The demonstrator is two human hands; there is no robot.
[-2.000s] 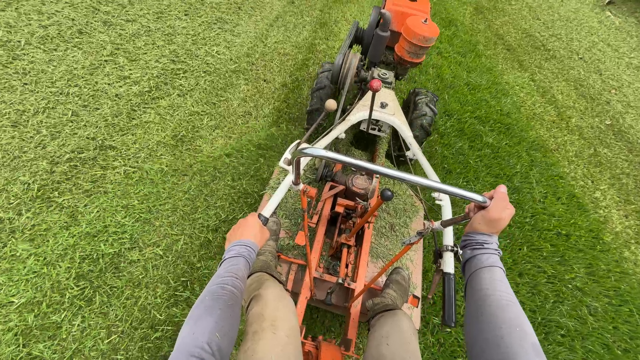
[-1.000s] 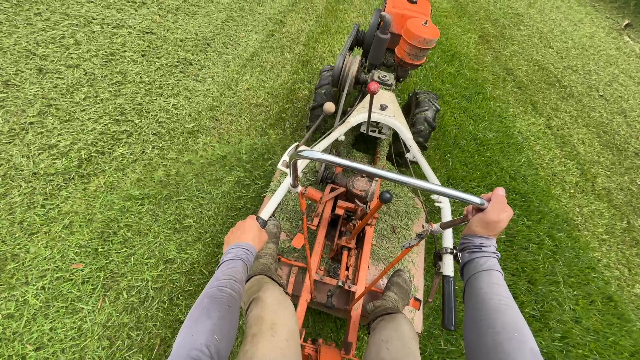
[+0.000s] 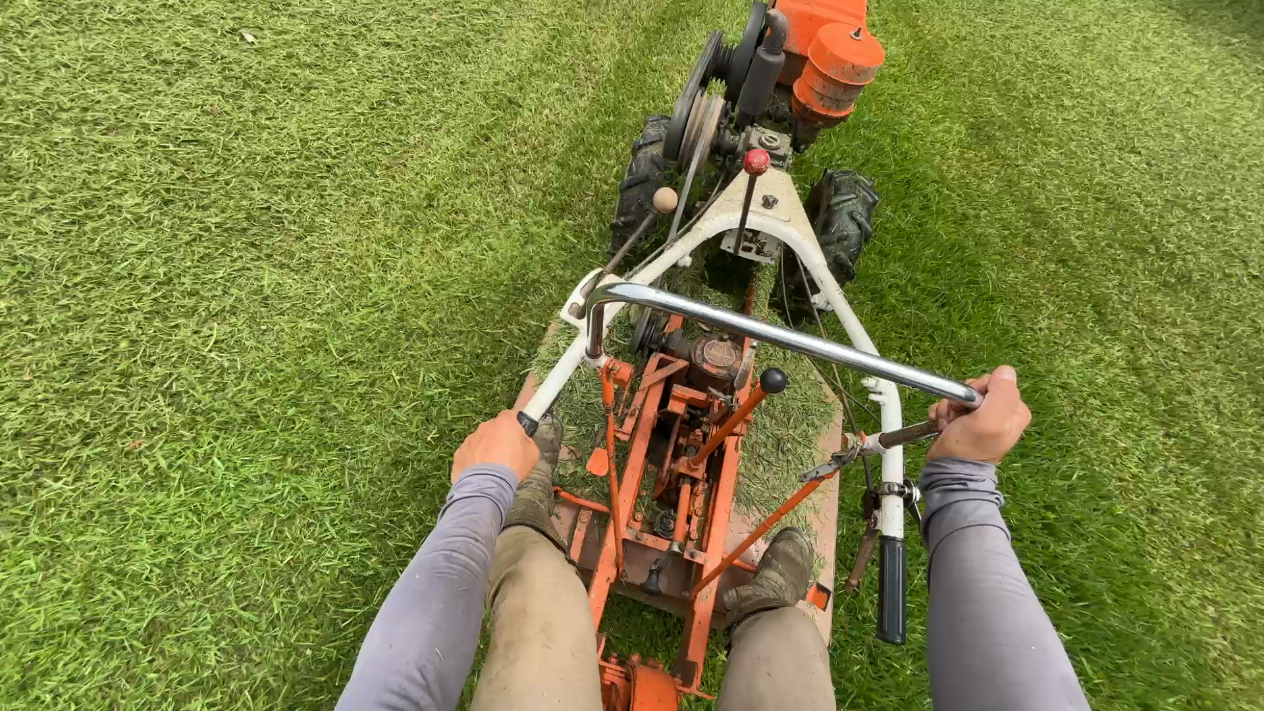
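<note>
My left hand [image 3: 497,446] is closed around the left grip of the white handlebar [image 3: 563,377] of a two-wheel walking tractor. My right hand [image 3: 980,417] holds the right end of a chrome control bar [image 3: 780,334], which slants across above the handlebar. The handlebar's black right grip [image 3: 892,591] hangs free beside my right forearm. Between my arms is an orange mower frame [image 3: 719,523] with a black-knobbed lever [image 3: 736,419]. Cut grass covers much of the mower deck [image 3: 822,513], and my boots rest on it.
Ahead are the orange engine [image 3: 818,39], drive belts and pulleys [image 3: 696,128], and treaded tires [image 3: 844,222]. A red-knobbed lever [image 3: 754,183] stands upright at the handlebar's front. Grass clippings [image 3: 247,197] lie on the lawn at the left; darker, taller-looking grass [image 3: 938,267] runs along the right.
The ground has shifted beneath the machine, with different patches of lawn in view. Both hands keep their holds, and the bar and levers look the same.
</note>
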